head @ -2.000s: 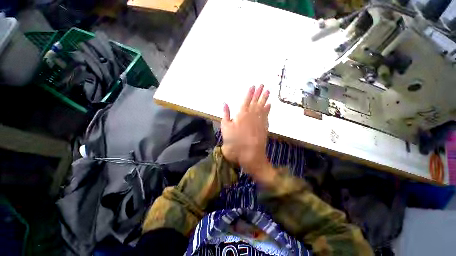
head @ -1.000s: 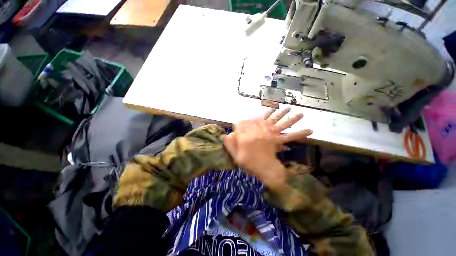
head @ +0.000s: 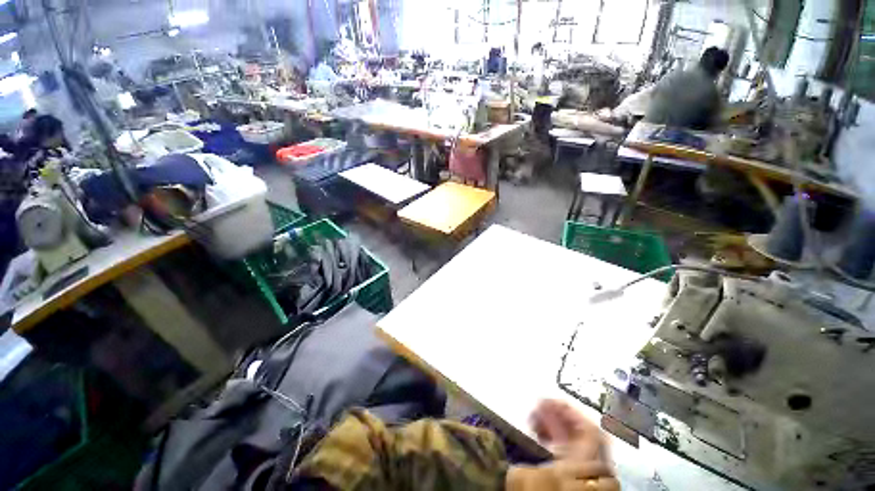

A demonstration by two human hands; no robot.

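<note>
The cream-white sewing machine (head: 787, 384) stands at the right on the white tabletop (head: 480, 316), cut off by the picture's edge. Its metal needle plate (head: 696, 432) is set into the top, with no cloth seen under the needle. My left hand (head: 571, 446) is blurred at the bottom edge, by the table's front edge, left of the needle plate. Its fingers are unclear and nothing is seen in it. I cannot make out my right hand separately. A grey cloth bundle (head: 321, 384), tied with pale cord, lies left of the table beside my sleeve.
A green crate (head: 369, 288) with grey pieces stands at the left, near a white tub (head: 240, 222). Another green crate (head: 614, 245) is behind the table. A tan-topped stool (head: 448, 208) stands ahead. A gooseneck lamp (head: 614, 291) reaches over the table. A person (head: 686, 96) is at the back right.
The view has swung up to show the workshop. My hands, overlapping and spread near the table edge before, now show as one blurred hand low in the picture. My right sleeve has left the view.
</note>
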